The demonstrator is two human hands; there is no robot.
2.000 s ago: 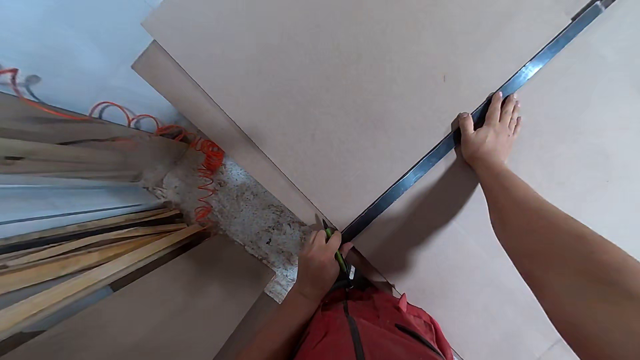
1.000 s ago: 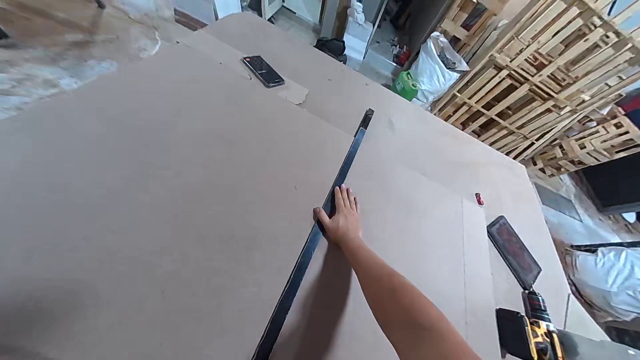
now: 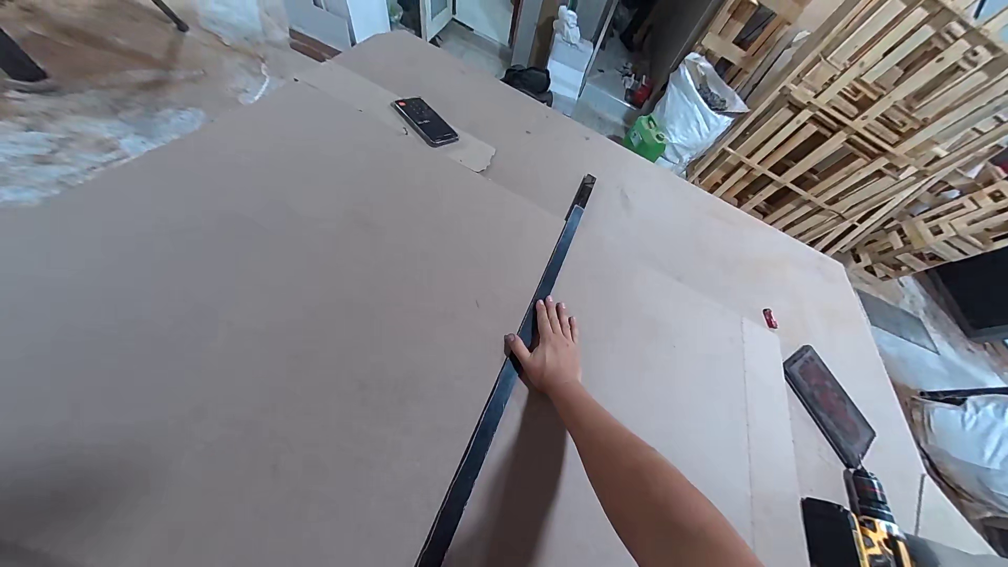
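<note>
A long dark metal straightedge (image 3: 487,411) lies slantwise across a large pale sheet of board (image 3: 260,315), running from the bottom centre up to its black end piece (image 3: 583,191). On its middle rests my right hand (image 3: 551,351), palm down, thumb on the left side and fingertips over the metal, pressing it rather than gripping around it. A shadow falls on the board below my forearm. My left hand is out of the picture.
A black handheld device (image 3: 425,121) lies at the sheet's upper edge. On the right are a small red object (image 3: 770,318), a dark tray-like case (image 3: 829,402) and a yellow and black cordless drill (image 3: 872,512). Slatted wooden frames (image 3: 835,118) and a white sack (image 3: 693,106) stand beyond the table.
The view has swung widely since two seconds ago, when my left hand held a green tool at the straightedge's near end; that hand is now out of view. My right hand stays on the straightedge.
</note>
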